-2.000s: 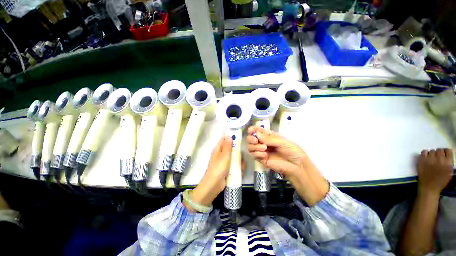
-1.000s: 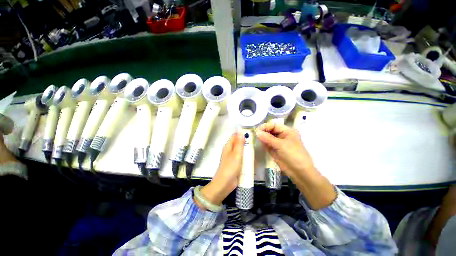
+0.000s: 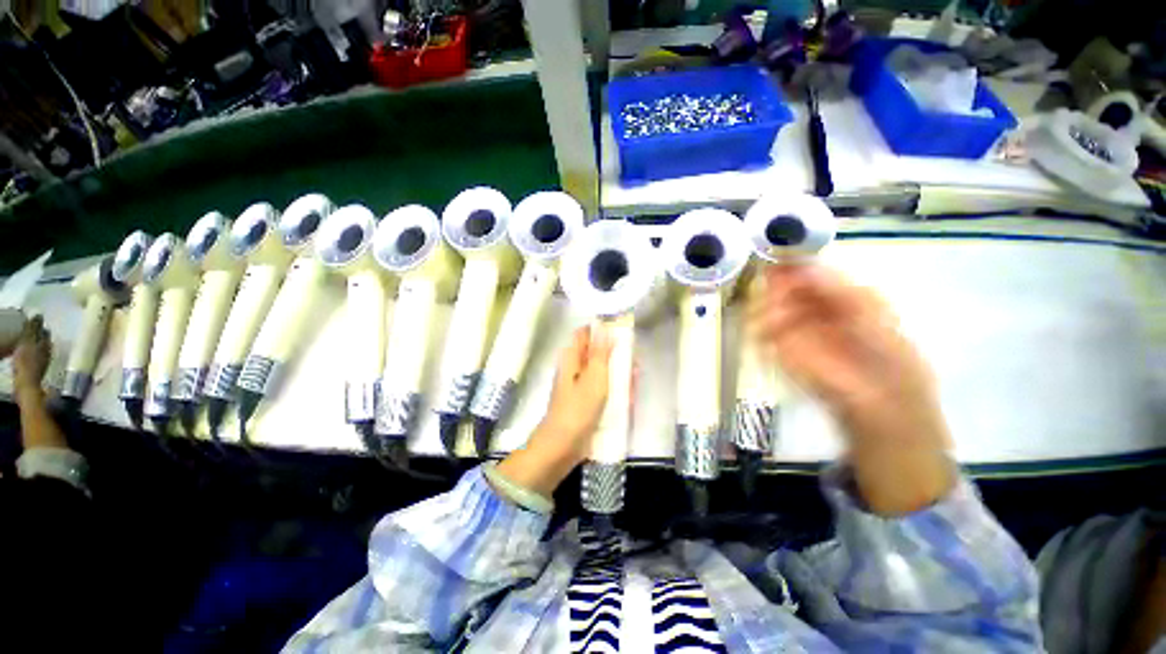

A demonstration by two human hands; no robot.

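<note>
A cream hair dryer [image 3: 613, 383] stands out in front of me, its pale round barrel ring facing up and its patterned sleeve towards me. My left hand [image 3: 578, 394] grips its handle from the left side. My right hand [image 3: 838, 345] is blurred, off to the right, over the handle of the rightmost dryer [image 3: 757, 406]. Whether it holds anything cannot be seen. Another dryer [image 3: 699, 371] lies between my hands, with a small dark hole near the top of its handle.
More cream dryers [image 3: 412, 326] lie in a row to the left on the white work surface [image 3: 997, 345]. A blue bin [image 3: 697, 156] of small silvery pieces and a second blue bin [image 3: 940, 134] are behind. A red basket [image 3: 419, 61] is at the back. Another person's hand [image 3: 31, 358] is at far left.
My right hand has left the upper handle of the held dryer and moved right, now blurred. My left hand stays on the handle. The dark hole seen there before no longer shows.
</note>
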